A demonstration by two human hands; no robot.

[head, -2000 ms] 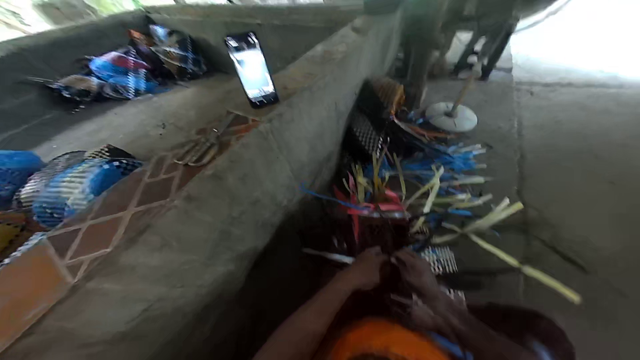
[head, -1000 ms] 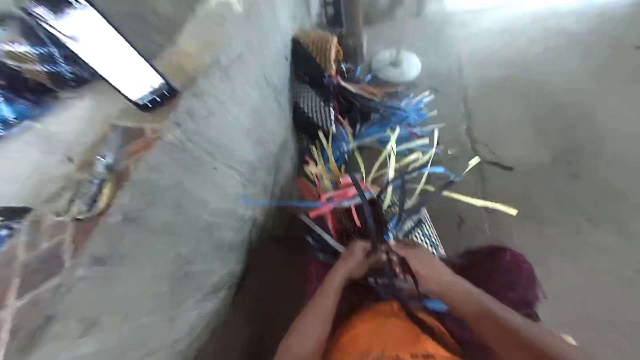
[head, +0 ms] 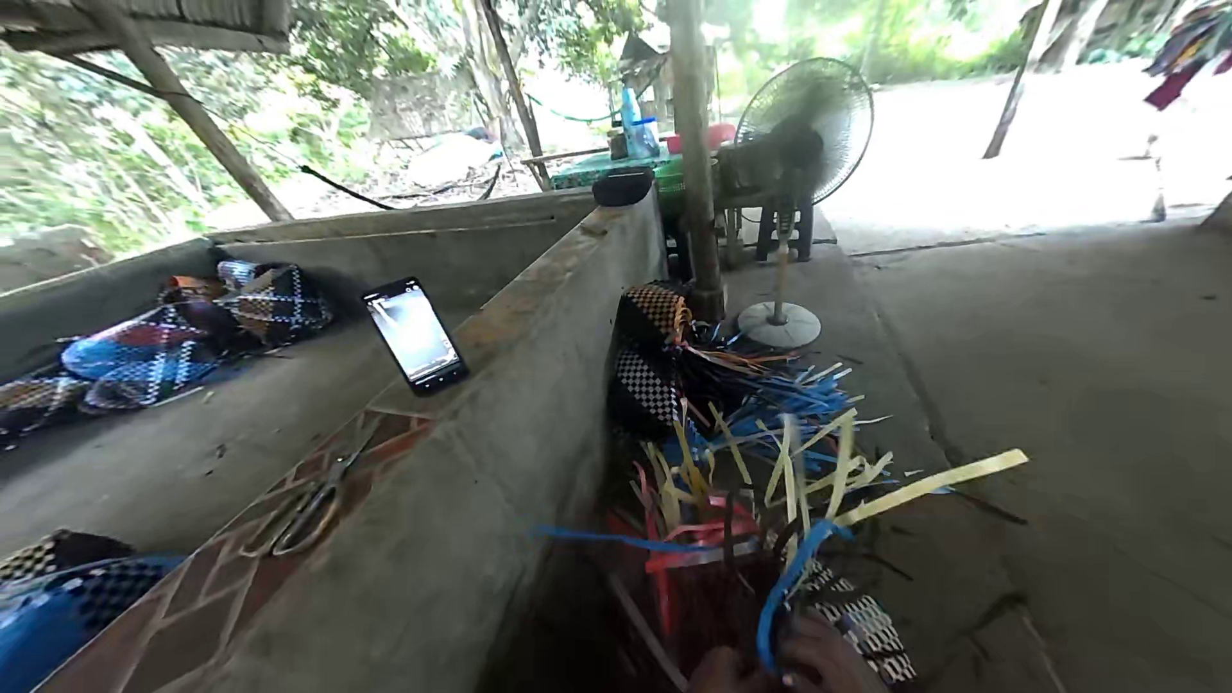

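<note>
Both hands are low in the head view, partly cut off by the bottom edge. My right hand point(head: 823, 654) is closed on a blue plastic strip point(head: 782, 597) that curves upward. Close beside it is my left hand point(head: 720, 671), blurred and mostly out of frame; what it holds cannot be told. Around them stand loose ends of strips, red point(head: 662, 587), yellow point(head: 929, 484) and dark, from a dark woven piece. Right of the hands lies a black-and-white woven piece point(head: 857, 616). Farther forward are blue strips point(head: 789, 404) and a black-and-white checked woven piece point(head: 647, 385).
A low concrete wall point(head: 462, 539) runs along the left. On its tiled top lie scissors point(head: 322, 500) and a lit phone point(head: 416, 332). Woven pieces point(head: 164, 346) lie beyond it. Ahead stand a wooden post point(head: 695, 154) and a pedestal fan point(head: 804, 135) on a round base.
The view has swung up and outward, bringing the fan and yard into sight and leaving the hands at the bottom edge. The dark strips raised at the hands one second ago no longer stand up there.
</note>
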